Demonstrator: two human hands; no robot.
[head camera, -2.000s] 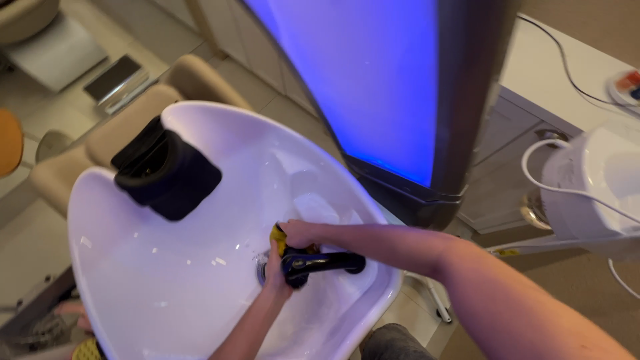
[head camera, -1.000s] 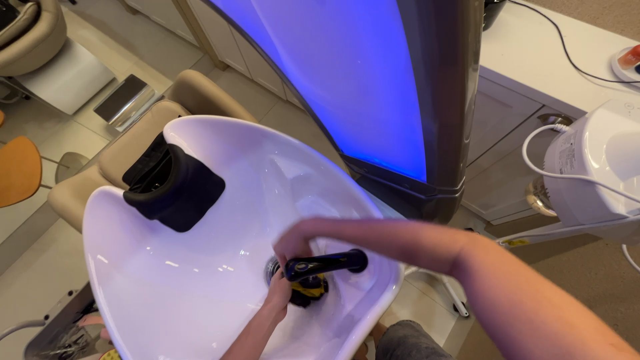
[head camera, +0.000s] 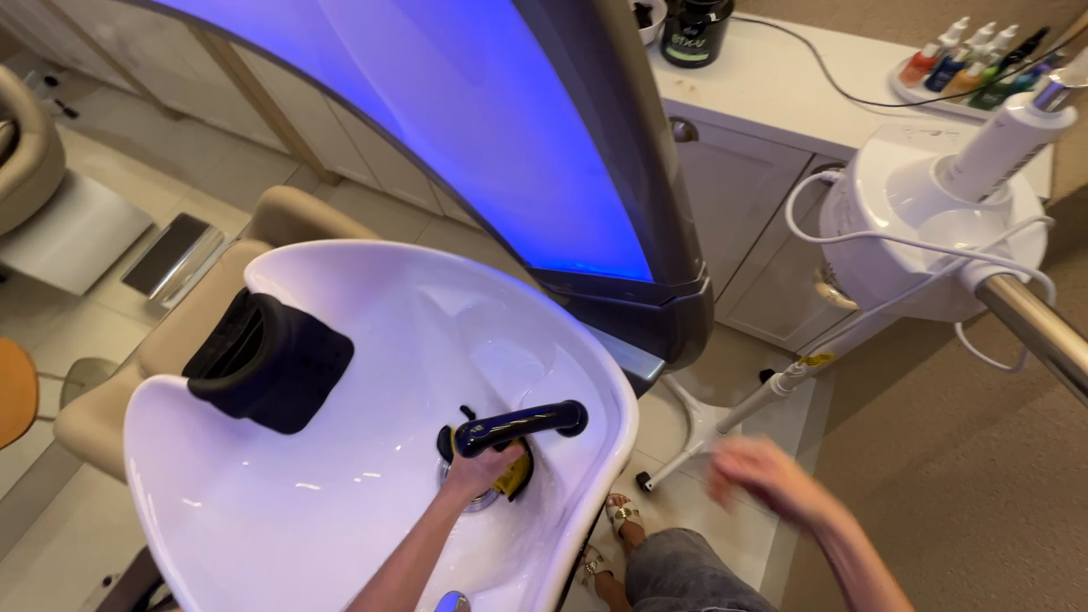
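A white shampoo basin (head camera: 340, 493) fills the lower left of the head view, with a black neck rest (head camera: 285, 365) on its rim. My left hand (head camera: 483, 470) is under the black faucet spout (head camera: 518, 425), over the drain, gripping a black and yellow cloth-like item (head camera: 513, 478) whose exact kind I cannot tell. The spout hides part of its fingers. My right hand (head camera: 756, 476) is blurred, outside the basin to the right, above the floor; its fingers look curled and I cannot make out anything in them.
A tall blue-lit panel (head camera: 510, 144) stands behind the basin. On the right are a white device (head camera: 926, 221) with looped cables, its wheeled stand (head camera: 705, 425), and a counter (head camera: 765, 76) with small bottles. A beige chair (head camera: 195, 314) adjoins the basin.
My right hand has left the basin and moved right, out past the rim. My left hand stays under the spout with the black and yellow item. The view has shifted.
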